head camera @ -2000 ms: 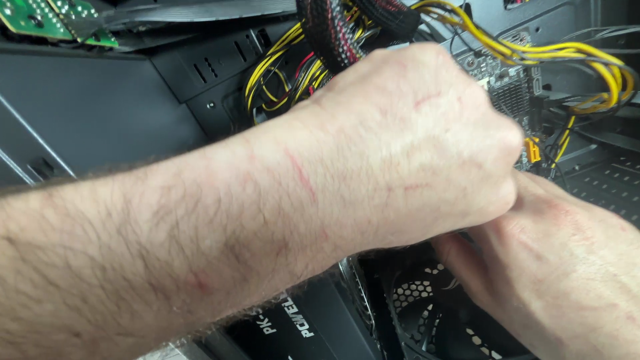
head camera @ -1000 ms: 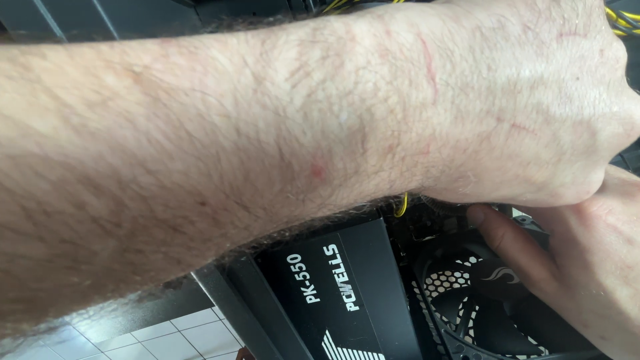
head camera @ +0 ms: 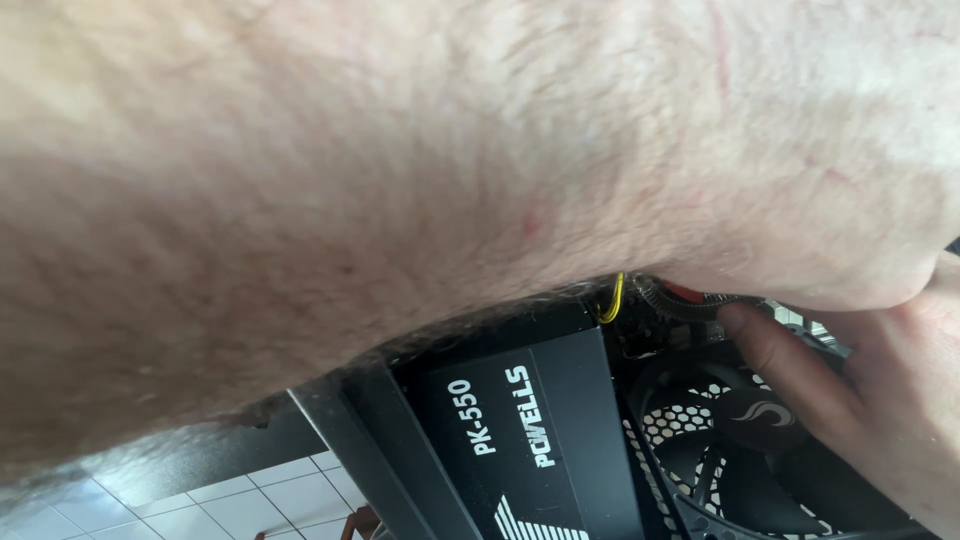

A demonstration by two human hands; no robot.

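Observation:
My left forearm spans the upper part of the view, and the heel of my left hand (head camera: 847, 187) lies at the right edge; its fingers are out of sight. Just below it is my right hand (head camera: 892, 382), its thumb pointing up and left. The thumb tip is at a black ribbed or braided cable (head camera: 686, 306) with some red beside it. My right fingers are hidden, so I cannot tell what either hand holds. Below the thumb sits a black case fan (head camera: 757, 420). To its left is a black Powells power supply unit (head camera: 570, 405).
A thin yellow cable loop (head camera: 616, 301) shows beside the power supply's upper corner. The computer case's metal edge (head camera: 360, 450) runs down left of the unit. Beyond it lie a dark glossy surface (head camera: 217, 450) and a white tiled floor (head camera: 255, 506) with a brown object.
The view has shifted, and my left forearm now fills much more of it. The yellow cable bundles and green circuit board seen two seconds ago are out of sight.

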